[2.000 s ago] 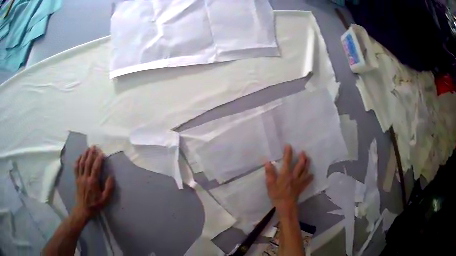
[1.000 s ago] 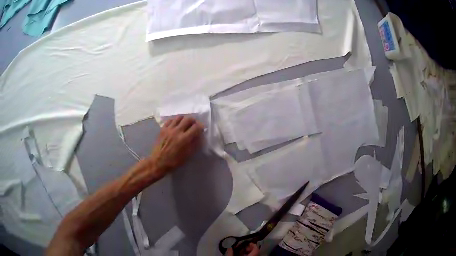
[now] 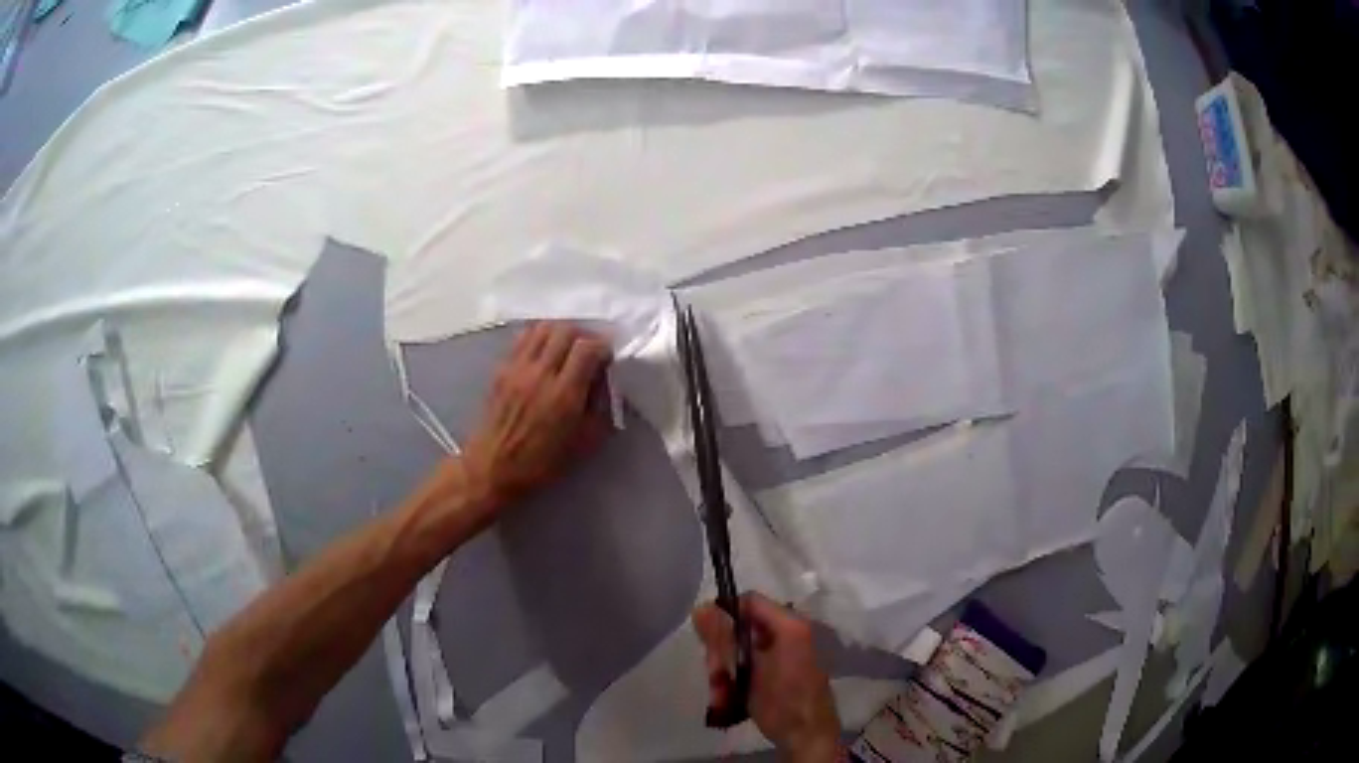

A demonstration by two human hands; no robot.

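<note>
Large cream-white fabric (image 3: 298,164) spreads over the table with cut-out openings. My left hand (image 3: 544,395) lies at centre with bent fingers on the edge of a small white bunched piece (image 3: 641,336); its fingertips are partly hidden. My right hand (image 3: 768,671) holds the handles of long dark shears (image 3: 713,492). The blades point away from me, nearly closed, their tips at the fabric corner beside the bunched piece. White pattern pieces (image 3: 894,358) lie flat to the right of the blades.
A large creased white pattern sheet (image 3: 760,45) lies at the far side. A pattern weight (image 3: 954,686) sits right of my right hand. Narrow offcuts (image 3: 1140,567) lie at the right. A white plastic container (image 3: 1230,149) and piled cream cloth (image 3: 1297,298) are at the far right.
My left hand has moved in from the left to the small white piece. My right hand has taken hold of the shears and raised them to the fabric corner. The view has shifted.
</note>
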